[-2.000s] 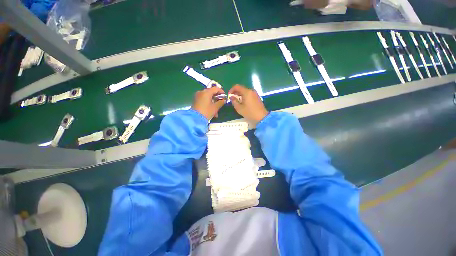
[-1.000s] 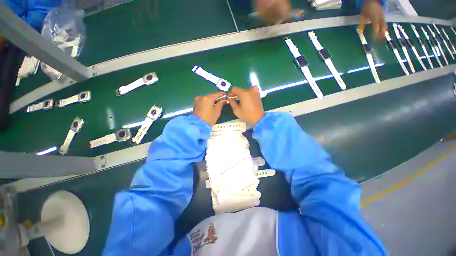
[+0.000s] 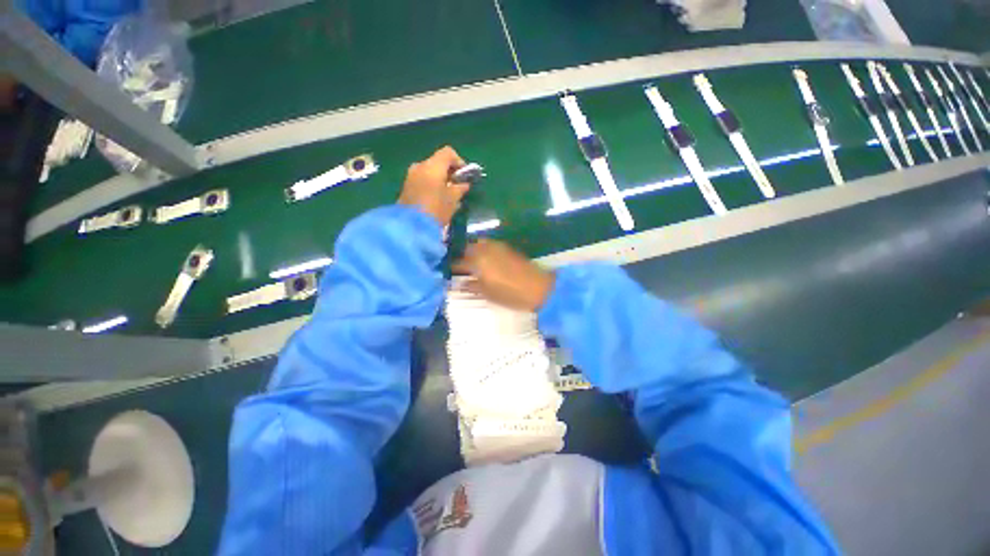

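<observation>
My left hand (image 3: 434, 187) is over the green belt, closed on a part-assembled smartwatch (image 3: 468, 173); its small head shows at the fingertips and the rest is hidden. My right hand (image 3: 502, 274) is blurred at the top end of the white strap pile (image 3: 499, 364); whether its fingers hold a strap cannot be told. A long white watch with a dark head (image 3: 593, 148) lies slantwise on the belt, right of my hands. A watch with one strap half (image 3: 332, 178) lies on the belt to the left.
The green conveyor (image 3: 413, 241) runs between pale rails (image 3: 673, 243). Several long watches lie at its right and several one-strap watches at its left. A grey post (image 3: 98, 92) and clear plastic bag (image 3: 141, 76) are upper left. A white fan (image 3: 141, 478) is lower left.
My hands have parted: the left moved up over the belt, the right down to the strap pile. A long watch now lies right of them. Belt watches have shifted right. The neighbour's hands have left view.
</observation>
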